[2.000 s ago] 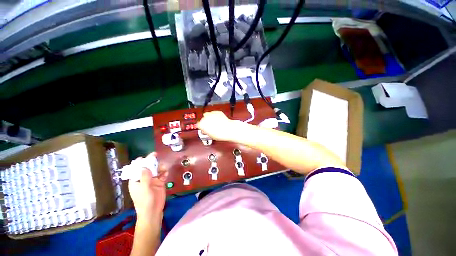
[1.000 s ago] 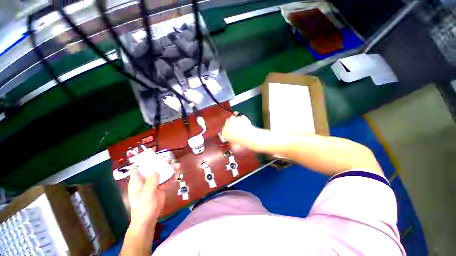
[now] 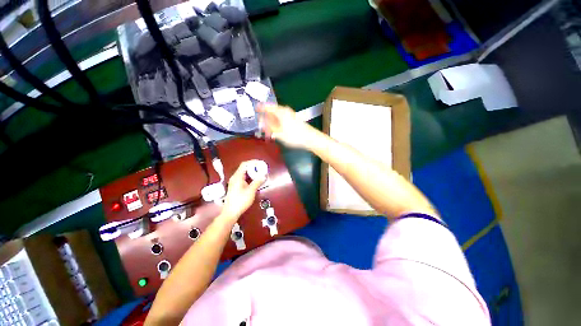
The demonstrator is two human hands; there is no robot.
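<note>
The reddish-brown test fixture (image 3: 210, 248) lies in front of me, with lit red digits and a green light. My left hand (image 3: 239, 190) is over its right half, its fingers closed around a white adapter (image 3: 257, 169). My right hand (image 3: 275, 125) is blurred, just beyond the fixture's back right edge beside the clear bin. A black lead runs to its fingertips, but whether they grip it is unclear. Another white adapter (image 3: 213, 191) sits mid-panel with a connector lead at it. More white adapters (image 3: 167, 212) are at the left, with a dark lead across them.
The clear plastic bin (image 3: 268, 97) behind the fixture holds piled adapters. Black test cables (image 3: 60, 54) hang at upper left. A packed carton (image 3: 48, 270) is at lower left. A brown carton with white lining (image 3: 400, 137) and folded white paper (image 3: 474, 86) are at right.
My left hand has moved right from the fixture's left side to its right half. My right hand has moved from over the panel back toward the bin. The view has shifted.
</note>
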